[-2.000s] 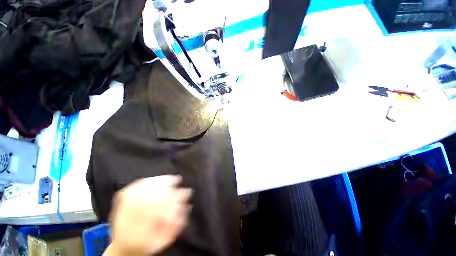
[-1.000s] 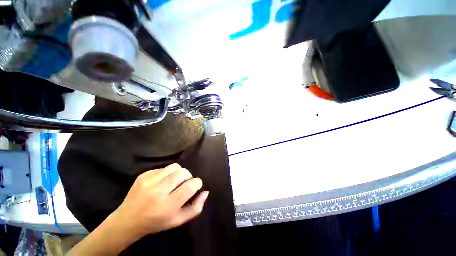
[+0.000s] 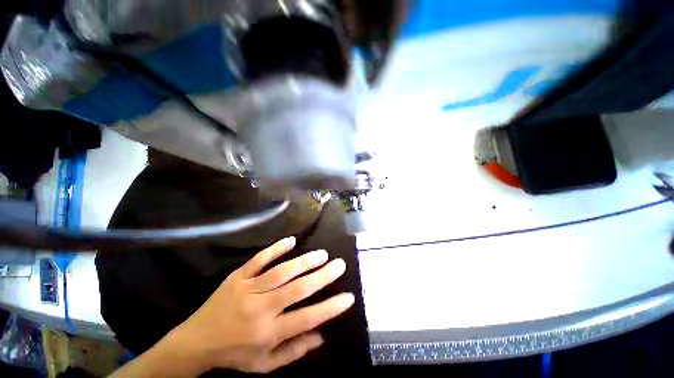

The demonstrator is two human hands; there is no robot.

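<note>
Dark brown cloth (image 3: 177, 266) lies on the white machine table and runs under the needle area (image 3: 358, 196). Its straight right edge runs down towards the table's front. My left hand (image 3: 273, 310) rests palm down on the cloth, fingers spread and pointing right, just in front of the needle area. It grips nothing. The pale grey knob of the sewing machine head (image 3: 299, 133) looms close and blurred, hiding part of the presser foot. A blurred curved metal loop (image 3: 185, 230) crosses over the cloth at left. My right hand is out of the picture.
A black pad (image 3: 565, 155) with a red edge lies under the machine arm. A black strip (image 3: 613, 74) hangs at upper right. Snips (image 3: 665, 188) are cut off at the right rim. A measuring tape (image 3: 517, 343) runs along the front edge.
The view has come closer to the machine head, which now looms larger. My left hand has gone from loosely curled to flat with fingers spread, nearer the cloth's right edge.
</note>
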